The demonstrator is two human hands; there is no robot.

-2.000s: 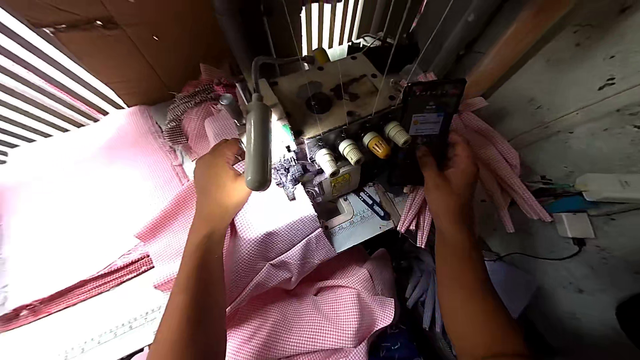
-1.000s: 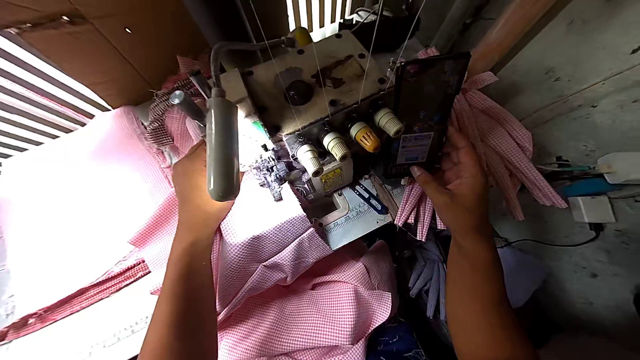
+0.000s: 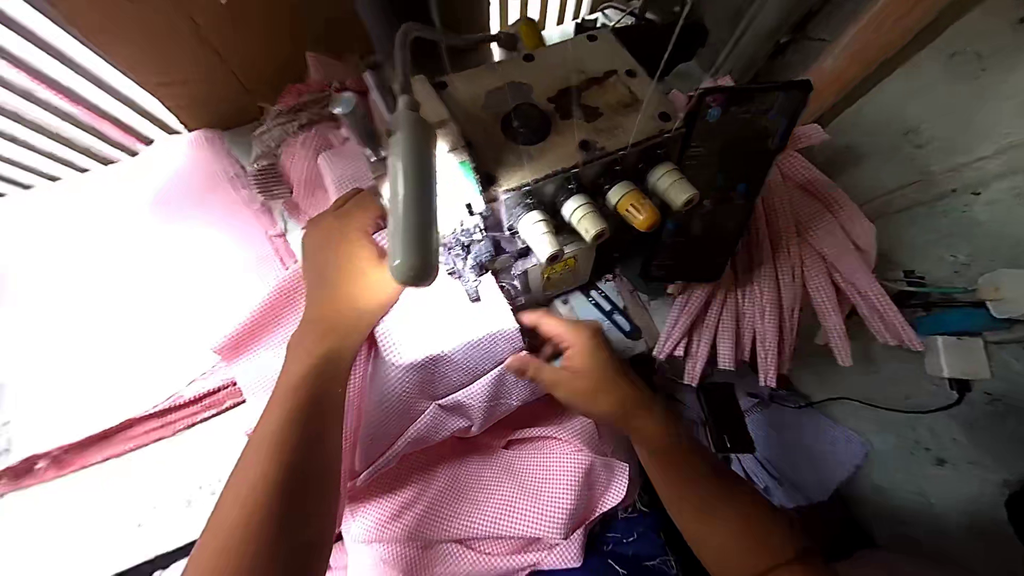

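Observation:
An overlock sewing machine (image 3: 560, 112) with white and yellow tension knobs stands in front of me. Pink-and-white checked fabric (image 3: 448, 360) lies at its presser foot and hangs in folds toward me. My left hand (image 3: 340, 256) rests on the fabric left of the presser foot, partly behind a grey lamp (image 3: 413, 200); its fingertips are partly hidden. Right of the presser foot, by the fabric's edge, is my right hand (image 3: 572, 360), thumb and fingers apart with nothing seen between them. A dark-screened phone or tablet (image 3: 728, 184) leans against the machine's right side.
Checked fabric strips (image 3: 792, 256) hang at the right. Beyond them are a white adapter (image 3: 957, 357) and its black cable. A smaller black phone-like object (image 3: 726, 418) lies below the strips. More pink fabric (image 3: 184, 216) covers the table at the left, near a slatted opening.
My right hand has let go of the dark-screened device and moved left and down to the fabric's edge. The device now stands by the machine without a hand. My left hand remains on the fabric.

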